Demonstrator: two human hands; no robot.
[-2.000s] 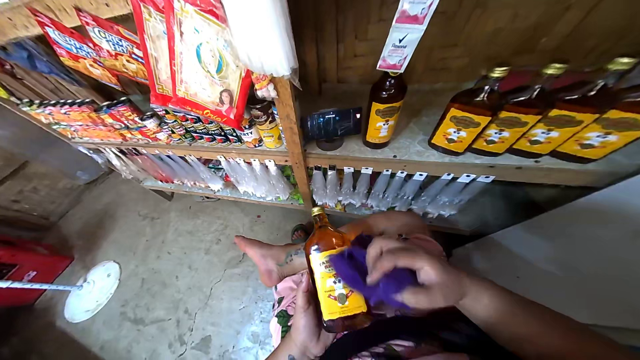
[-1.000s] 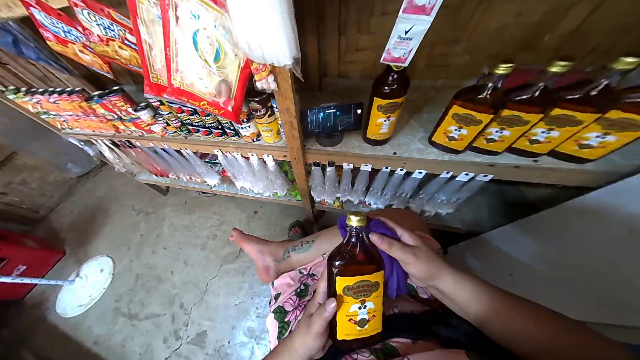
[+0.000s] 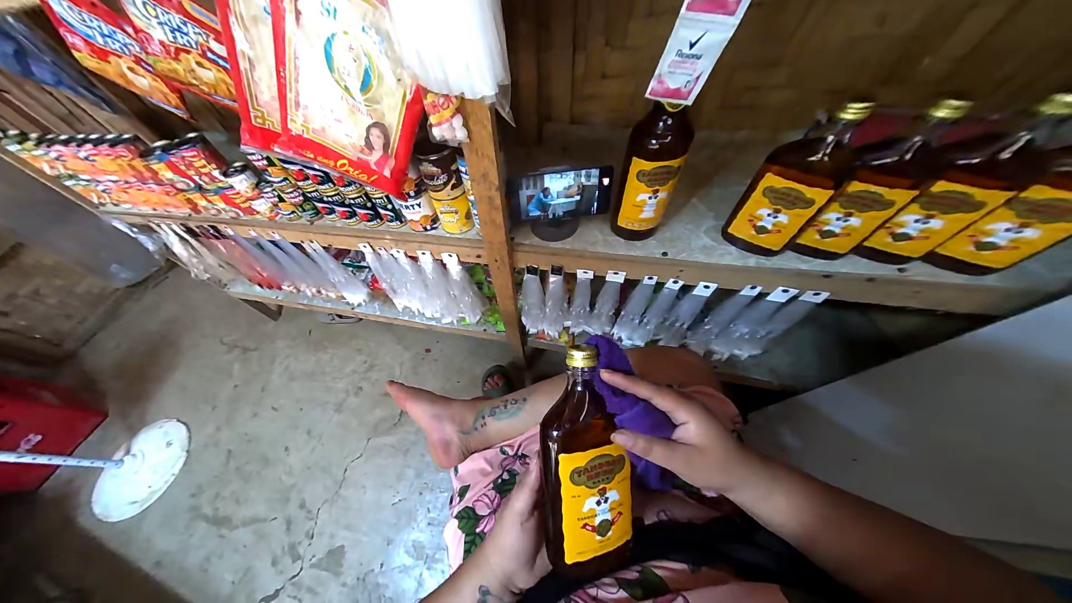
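A flat brown glass liquor bottle (image 3: 595, 502) with a gold cap and yellow label stands nearly upright over my lap, label facing me. My left hand (image 3: 517, 528) grips its lower left side. At its upper right, my right hand (image 3: 682, 431) holds a purple cloth (image 3: 632, 410) against the bottle's shoulder, thumb and forefinger close to the glass. The cloth hangs partly behind the bottle, and part of it is hidden by my fingers.
Similar bottles (image 3: 783, 197) line the wooden shelf (image 3: 712, 268), with a lone one (image 3: 655, 176) beside a propped phone (image 3: 559, 197). Plastic packets (image 3: 636, 310) hang below. Cans (image 3: 335, 197) fill the left shelf. A white round base (image 3: 141, 469) stands on the concrete floor, near a red crate (image 3: 42, 419).
Two seconds ago the bottle was tilted, with the cloth across its front right; now it is nearly upright and the cloth is at its right shoulder and behind. The shelf bottles have not moved.
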